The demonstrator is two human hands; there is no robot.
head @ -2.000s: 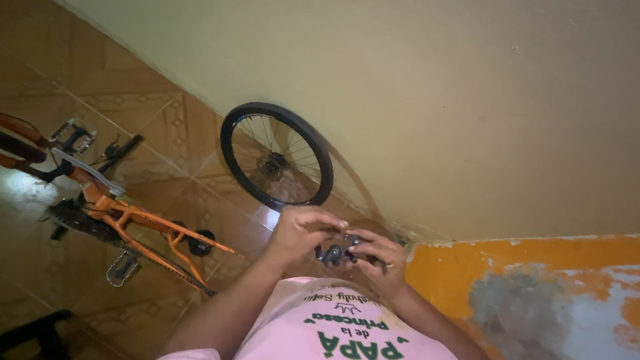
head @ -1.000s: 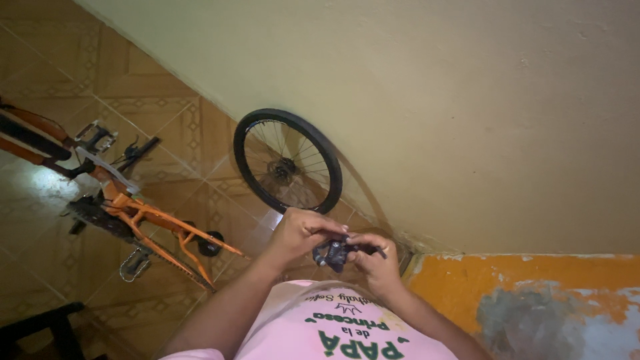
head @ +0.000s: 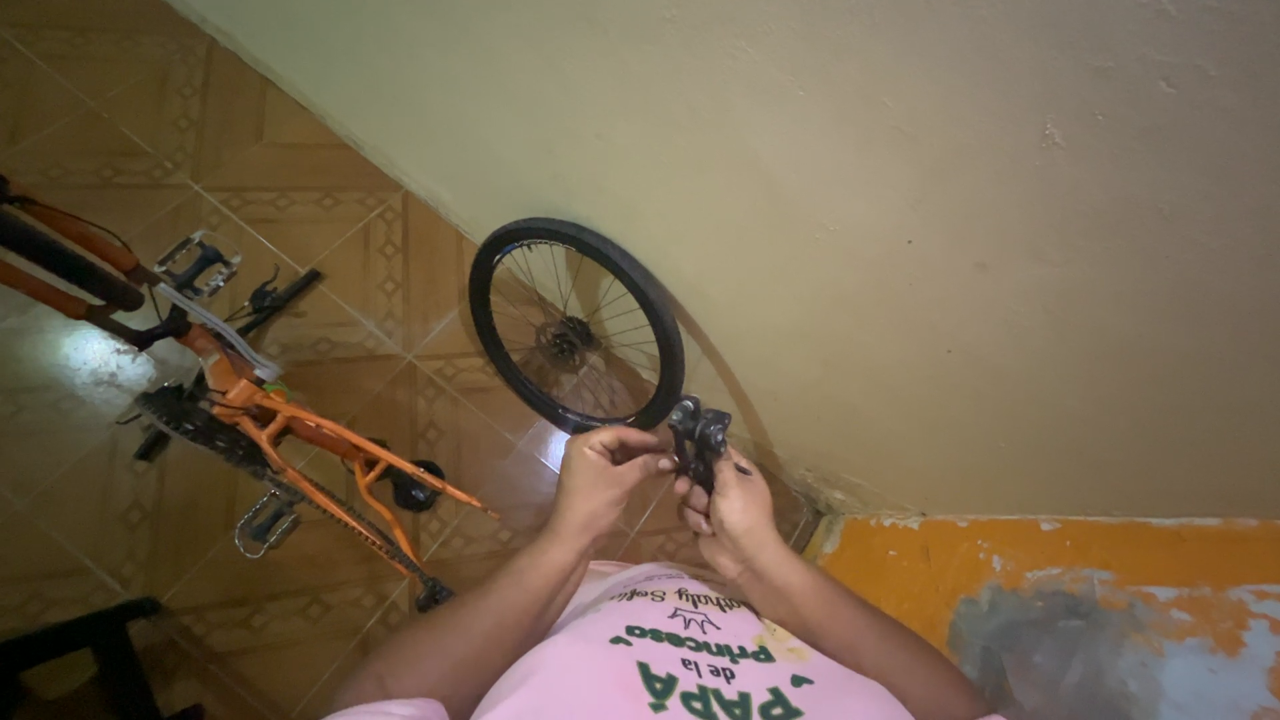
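A dark bicycle part, apparently a rear derailleur (head: 698, 440), is held up in front of my chest. My right hand (head: 735, 505) grips its lower end. On its other side, my left hand (head: 612, 478) has thumb and fingertips pinched at the part's edge; whether they hold a small piece of it cannot be told. Just beyond the hands, a bicycle wheel (head: 668, 375) with a black tire leans against the wall. To the left lies an orange bicycle frame (head: 235, 385) with its chain (head: 345, 525) and pedals (head: 265, 525), the rear wheel off.
Patterned brown floor tiles (head: 300, 240) run under the bicycle. A beige wall (head: 900, 250) rises at the right, meeting an orange wall with peeling paint (head: 900, 560). A black stand or stool (head: 80, 640) is at the lower left.
The dark part has been raised higher, and more of it now shows above my fingers. My right hand has turned around its lower end.
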